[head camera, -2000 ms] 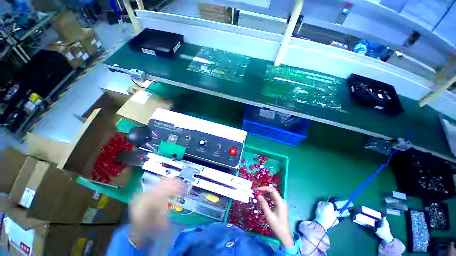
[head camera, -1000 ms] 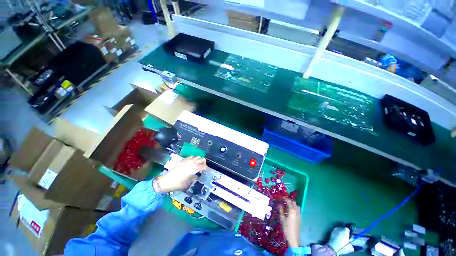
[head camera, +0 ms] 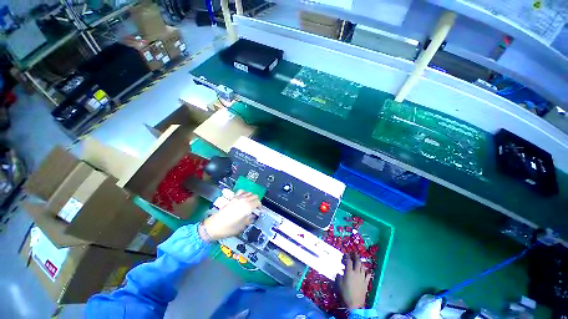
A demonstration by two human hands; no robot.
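The squat lead cutting machine (head camera: 283, 187) stands in front of me, its black panel facing me with a red button at the right end. The pale feed rail (head camera: 308, 246) runs across its front and reaches over the green parts tray (head camera: 387, 249). My left hand (head camera: 231, 218) rests at the rail's left end by the green guard (head camera: 250, 187); its fingertips are bent and any part under them is hidden. My right hand (head camera: 354, 281) is over the red components (head camera: 321, 290) at the rail's right end, fingers somewhat spread; whether it holds a part cannot be told.
The open carton (head camera: 149, 163) of red parts is left of the machine, with the dark discharge chute (head camera: 202, 188) pointing into it. A blue bin (head camera: 386, 184) is behind. The raised green shelf (head camera: 249, 87) holds black bins. A coworker's gloved hand (head camera: 428, 306) is at lower right.
The view has shifted, so the bench sits further right. My left hand has come from a blurred position in front onto the rail's left end. My right hand has moved from the rail tip into the tray area.
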